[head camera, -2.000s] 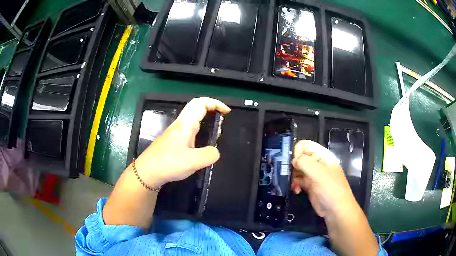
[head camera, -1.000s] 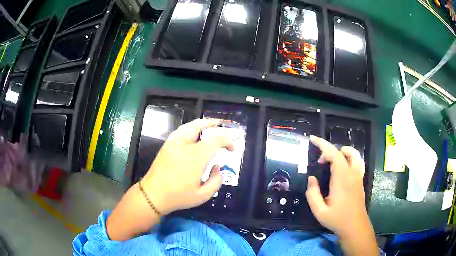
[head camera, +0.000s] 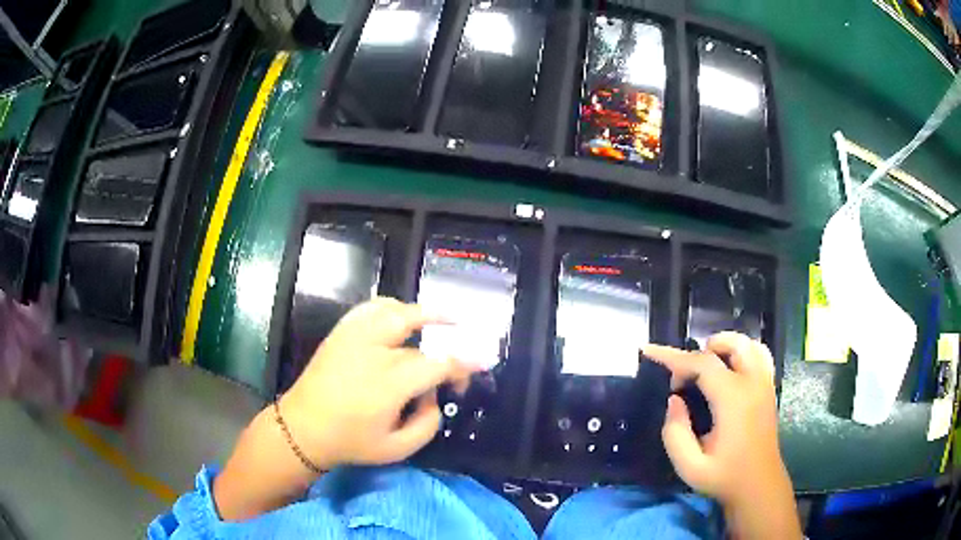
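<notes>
A black phone tray (head camera: 543, 224) with four slots lies in front of me. Its second phone (head camera: 469, 306) and third phone (head camera: 601, 316) lie flat, with a bright live picture, red text at the top and round icons at the bottom. The outer two phones are dark with reflections. My left hand (head camera: 374, 380) is over the first and second slots, fingers apart and empty, fingertips over the second screen. My right hand (head camera: 722, 406) is over the fourth slot, empty, with the index finger reaching to the third phone's right edge. Whether the fingertips touch is unclear.
Another phone tray (head camera: 495, 156) lies behind, one phone (head camera: 622, 95) showing an orange and white picture. More trays (head camera: 158, 237) stand left beyond yellow tape (head camera: 234, 190). A white label strip (head camera: 869, 306) and yellow-green notes (head camera: 818, 306) lie right. Pink cloth (head camera: 42, 353) shows at far left.
Both phones lie flat now; two seconds ago they were tilted up in my hands. Since one second ago my hands have moved lower, and the face has gone from the third phone's screen.
</notes>
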